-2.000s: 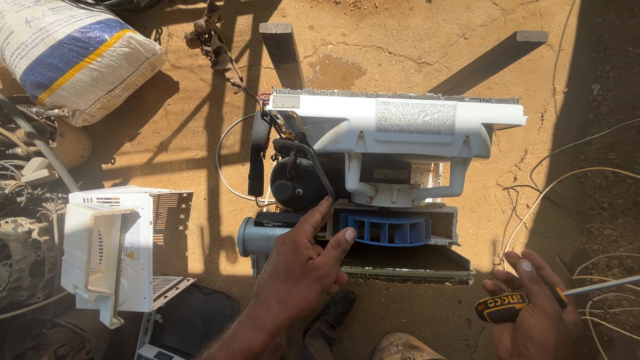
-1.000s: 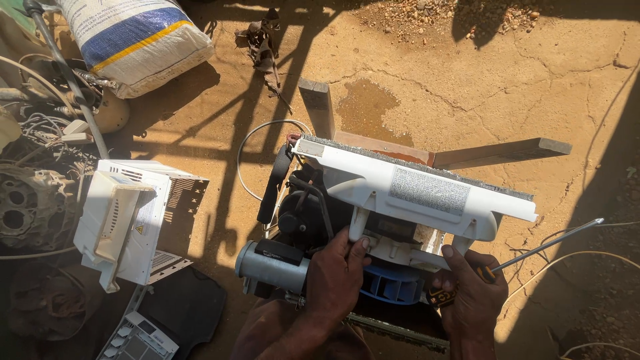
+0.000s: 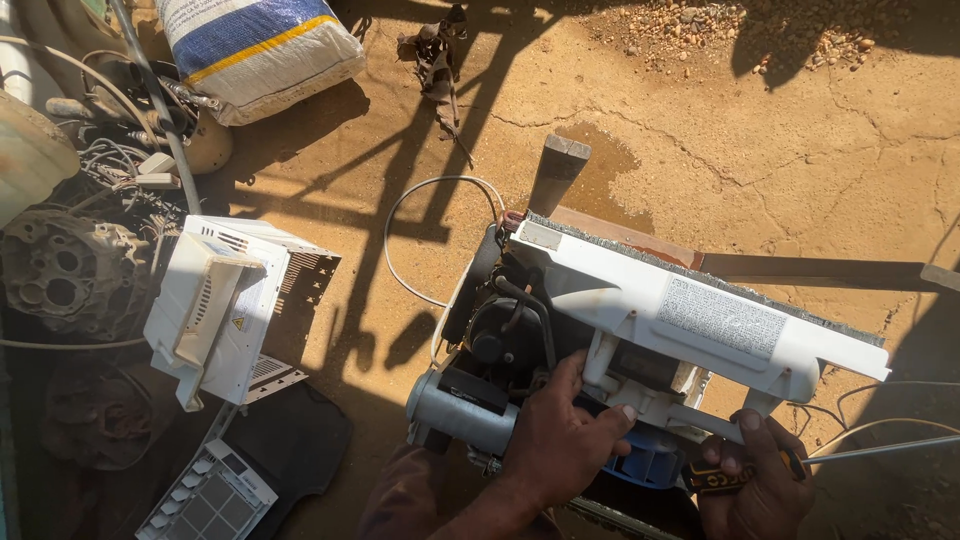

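An opened window air conditioner lies tilted below me, its white plastic fan shroud (image 3: 712,322) along the finned coil. My left hand (image 3: 566,435) touches the white motor bracket (image 3: 649,401), thumb and fingers spread, beside the black compressor (image 3: 499,337) and silver capacitor (image 3: 469,412). My right hand (image 3: 761,472) holds an INGCO screwdriver (image 3: 724,476) by its black and yellow handle, the shank pointing right, while its thumb rests by the end of the shroud's white arm. Between the hands, partly hidden, is the blue blower wheel (image 3: 645,454).
Left of the unit stand a white metal housing (image 3: 255,322) and a white front panel with filter (image 3: 217,502). Farther left are a cast metal casing (image 3: 71,274), cables and a woven sack (image 3: 255,52). Wooden legs (image 3: 817,271) stick out behind the unit.
The right hand has come from the far right onto the unit with the screwdriver. My left hand has moved from the blower wheel's edge to the white bracket. The unit now sits at a slant; the view has shifted.
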